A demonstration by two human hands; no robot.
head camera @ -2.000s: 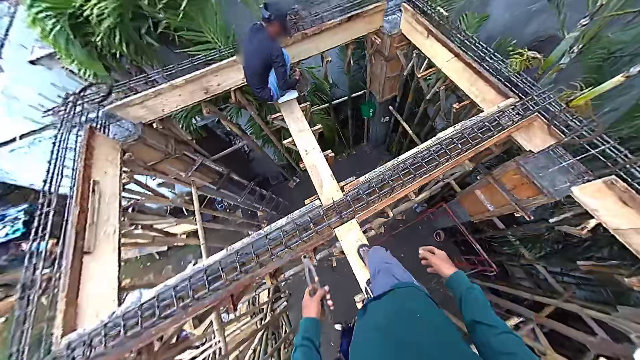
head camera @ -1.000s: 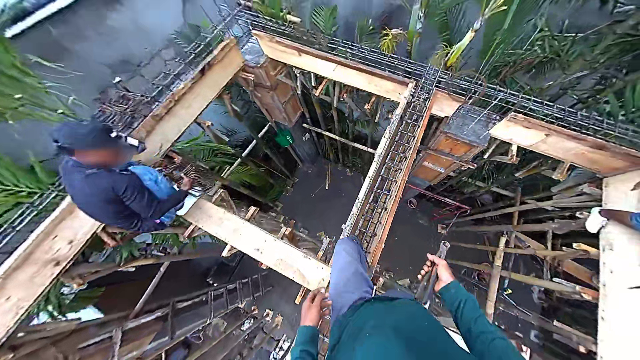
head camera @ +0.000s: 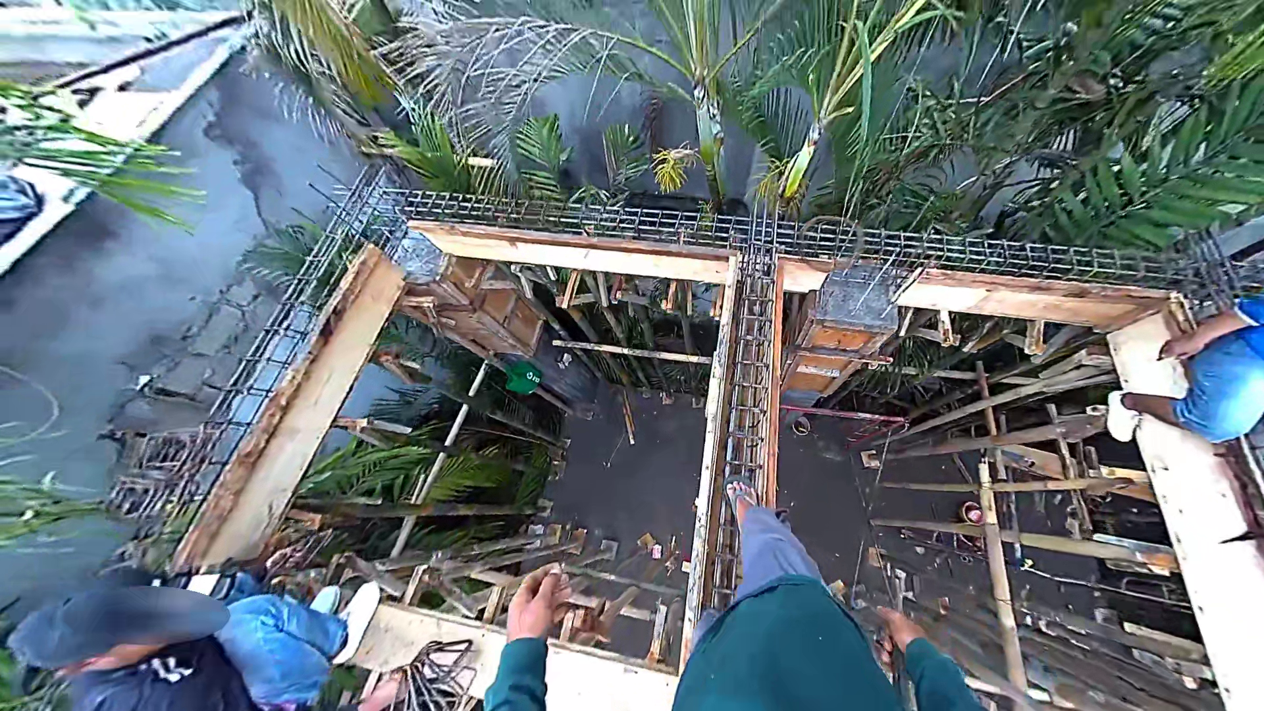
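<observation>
My left hand [head camera: 538, 600] is raised over the timber plank [head camera: 583, 671], its fingers curled and no object plain in them. Low at the right, my right hand [head camera: 897, 628] is closed around a dark metal hand tool, like pincers, blurred against the poles below. One foot in a flip-flop [head camera: 741, 491] stands on the rebar cage [head camera: 752, 365] of a narrow beam between wooden form boards. Neither hand touches this cage. To the left of my left hand, a co-worker's hand is beside a bundle of bent steel stirrups [head camera: 434, 675] on the plank.
A capped co-worker [head camera: 148, 642] sits at the lower left; another person [head camera: 1220, 380] is at the right edge. Form boards [head camera: 592, 257] and a long rebar cage [head camera: 612, 215] cross ahead, with concrete columns [head camera: 857, 296] below. Deep drops with bamboo props [head camera: 995, 573] flank the beam. Palms stand beyond.
The pincers pass from my left hand to my right between the two earlier frames. My view has turned; my foot now stands on the middle beam's rebar. My left hand is off the plank, raised.
</observation>
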